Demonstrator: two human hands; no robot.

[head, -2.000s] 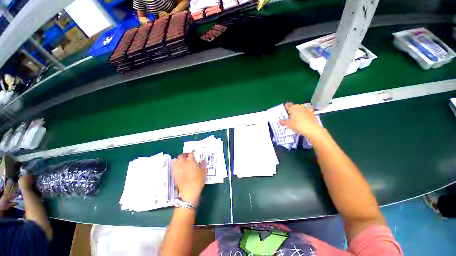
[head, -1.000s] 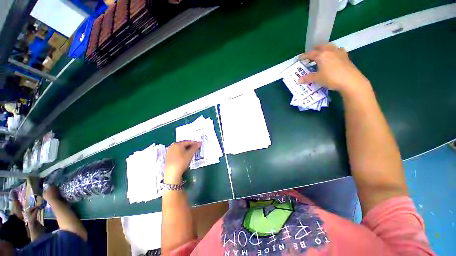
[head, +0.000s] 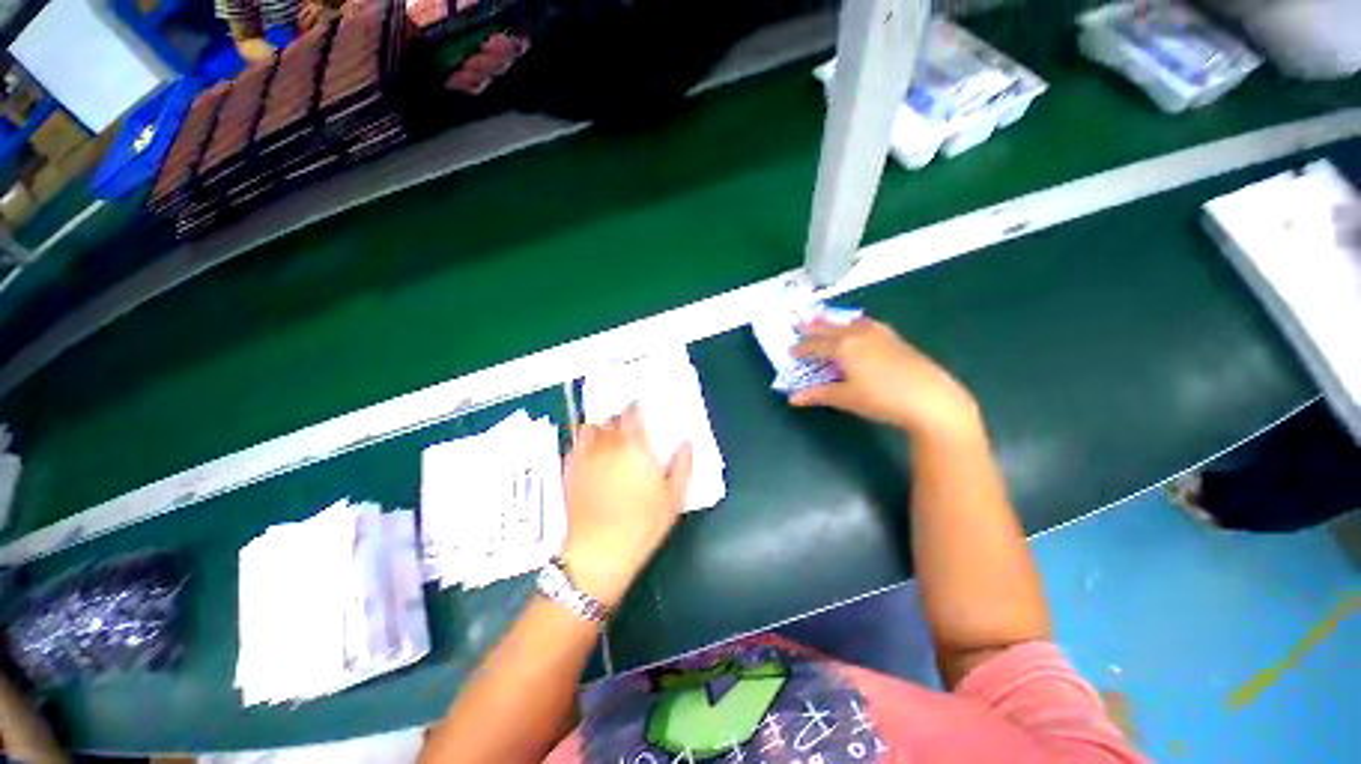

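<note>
My left hand lies palm down on the lower left of a squared pile of white leaflets, fingers on the paper and thumb apart, with nothing seen held. My right hand has its fingertips on the small insert cards by the white post's foot; whether it grips one is unclear. Left of my left hand is a printed white pile, loosely stacked. Farther left is a thicker pile of paper sets, its right part greyish.
A white frame post rises from the white rail. White packing trays lie on the belt. Large paper stack at right. Shiny black bagged bundle at far left, near another person's arm. Stacked component trays and a blue bin across the line.
My left hand has left the printed pile and moved right onto the squared leaflet pile. My right hand stays at the small cards, now lower on them. The view has shifted, showing trays and the right-hand stack.
</note>
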